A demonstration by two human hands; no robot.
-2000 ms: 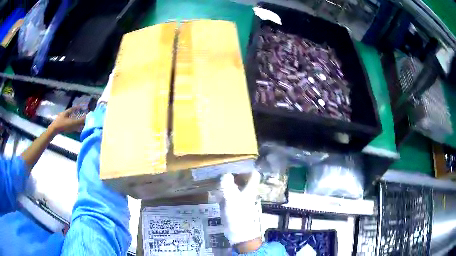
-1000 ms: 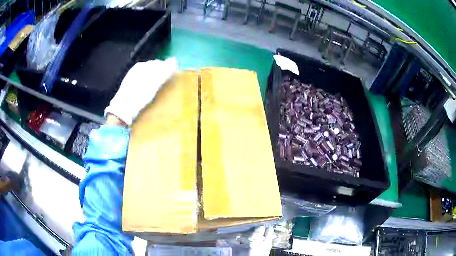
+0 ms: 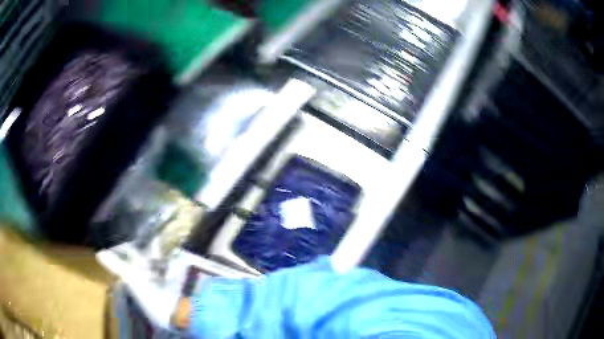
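The brown carton (image 3: 56, 285) is at the lower left, cut off by the picture's edge and blurred. My right hand (image 3: 149, 281), in a white glove, is beside the carton's right side. Blur hides its fingers, so I cannot tell whether it grips the carton. My blue right sleeve (image 3: 331, 304) crosses the bottom of the picture. My left hand is not in view.
A black bin of brownish-purple parts (image 3: 76, 119) is at the left. A tray of blue-purple parts (image 3: 318, 192) with a white label lies by the white rail (image 3: 410, 159). A dark stack (image 3: 516, 172) stands at the right. A metal-barred conveyor section (image 3: 391, 59) is above.
The view has swung right and tilted. The carton has shifted from the middle to the lower left of the picture. My left hand has gone out of view and my right arm has come in.
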